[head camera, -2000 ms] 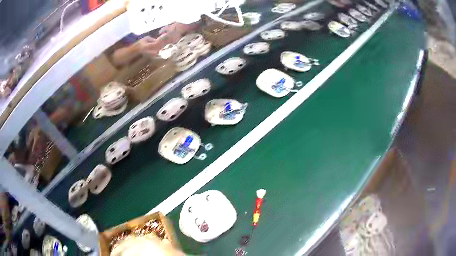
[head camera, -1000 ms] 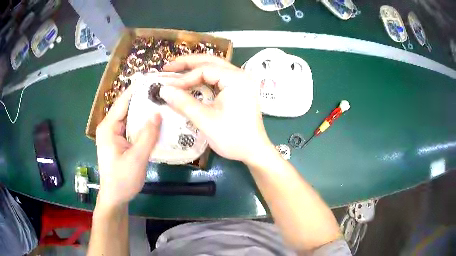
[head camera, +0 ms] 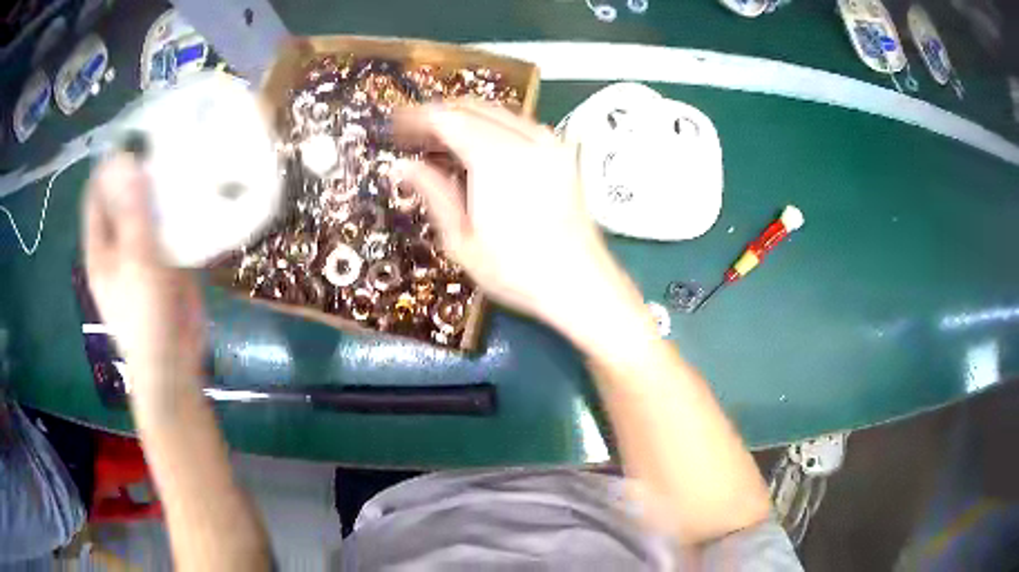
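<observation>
My left hand [head camera: 140,251] is blurred and holds a white housing cover [head camera: 218,173] at the left, over the left edge of the cardboard parts box [head camera: 472,324]. The box is full of shiny copper, dark and pale ring inserts [head camera: 343,265]. My right hand [head camera: 503,201] is over the right part of the box, blurred, its fingers pointing left above the rings. Whether its fingertips hold a ring cannot be told. More white covers [head camera: 659,168] lie stacked right of the box, holes toward the far edge.
A red and yellow screwdriver [head camera: 765,244] lies at the right, near a grey ring [head camera: 684,295] and a pale disc [head camera: 660,320]. A black-handled hammer [head camera: 402,399] lies below the box. A dark smartphone [head camera: 101,346] is partly behind my left arm. Housings with circuit boards [head camera: 872,36] stand beyond the white strip.
My left hand has carried the cover left, off the middle of the box. My right hand has let go of the cover and is over the rings. The view has shifted slightly.
</observation>
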